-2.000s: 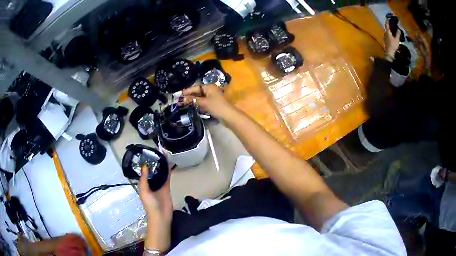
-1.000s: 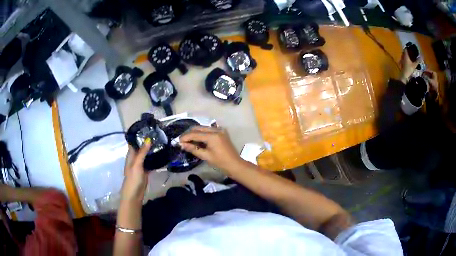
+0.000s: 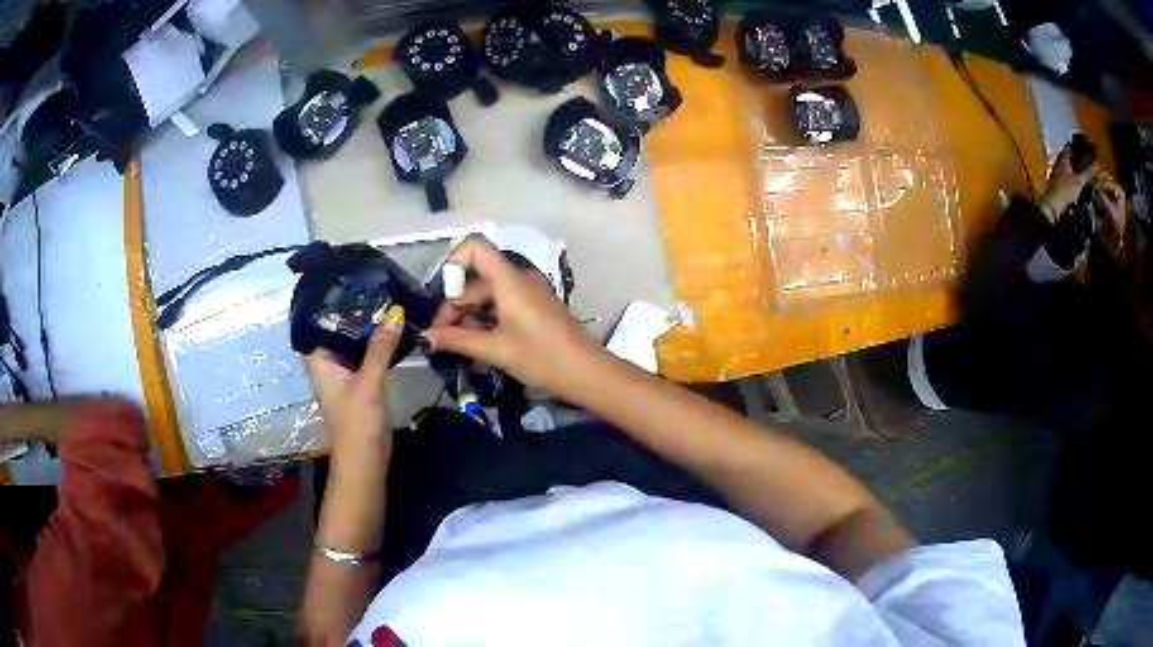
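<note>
My left hand (image 3: 367, 379) holds a black camera front module (image 3: 344, 303) with its circuit-board side up, thumb on the board. My right hand (image 3: 506, 316) is at the module's right edge, fingertips pinched around something small, likely a wire end; the detail is blurred. A white camera casing (image 3: 537, 253) lies on its side behind my right hand and is partly hidden by it. Wires with blue and yellow parts (image 3: 469, 402) hang at its dark open end, below my hands. A slim white antenna (image 3: 424, 235) sticks out to the left.
Several black modules (image 3: 421, 142) stand across the back of the pale mat (image 3: 341, 209). A clear blister tray (image 3: 822, 240) lies on the orange bench. A black cable (image 3: 228, 272) lies left on plastic sheet. White paper (image 3: 642, 335) is at right. A red sleeve (image 3: 95, 506) and another worker's hands (image 3: 1075, 190) show.
The casing has gone from upright to lying on its side. The module in my left hand has moved close to my right hand, which has come in to its edge. The view has shifted.
</note>
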